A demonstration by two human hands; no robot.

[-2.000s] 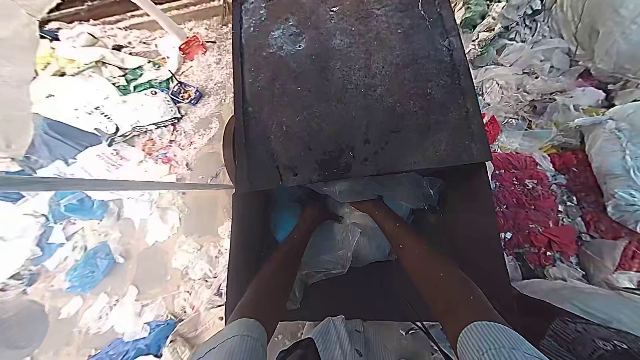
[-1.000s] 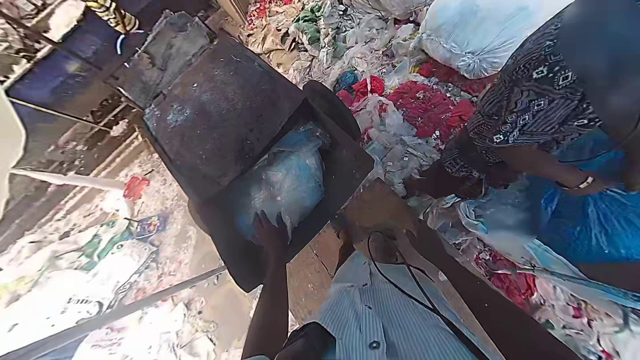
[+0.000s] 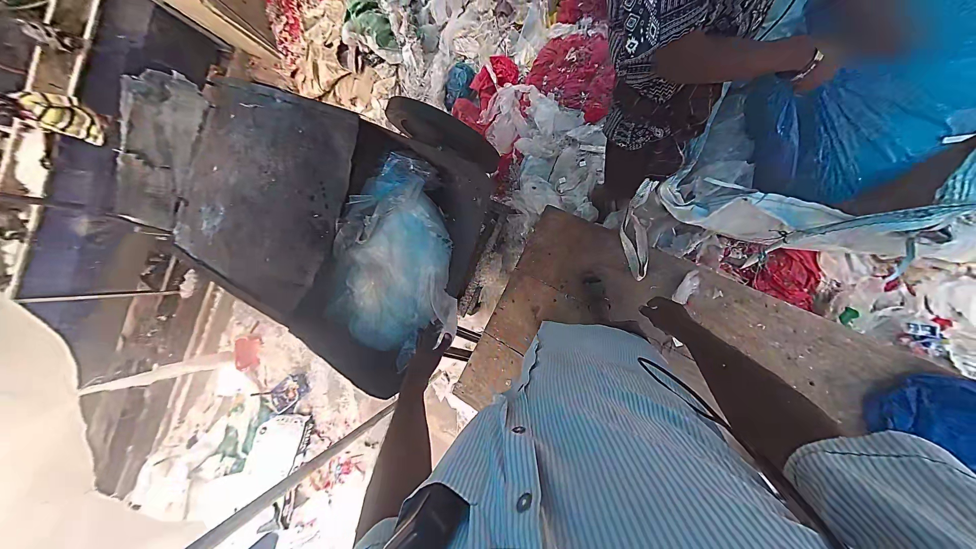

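A bundle of clear and pale blue plastic film lies in the open mouth of a dark metal hopper. At the bundle's near edge is my left hand, touching a loose end of the film; whether the fingers grip it cannot be told. My right hand is off the hopper, low over a brown wooden board, its fingers apart and nothing seen in them.
At the upper right a co-worker in patterned clothing handles a big blue plastic bag. Heaps of red plastic film and clear film lie behind the board. A thin pole crosses the lower left. Blue plastic lies at the right.
Two seconds ago both my hands were on the film in the hopper; my right hand has since come away from it. The view has swung strongly round to the right, bringing the co-worker into sight.
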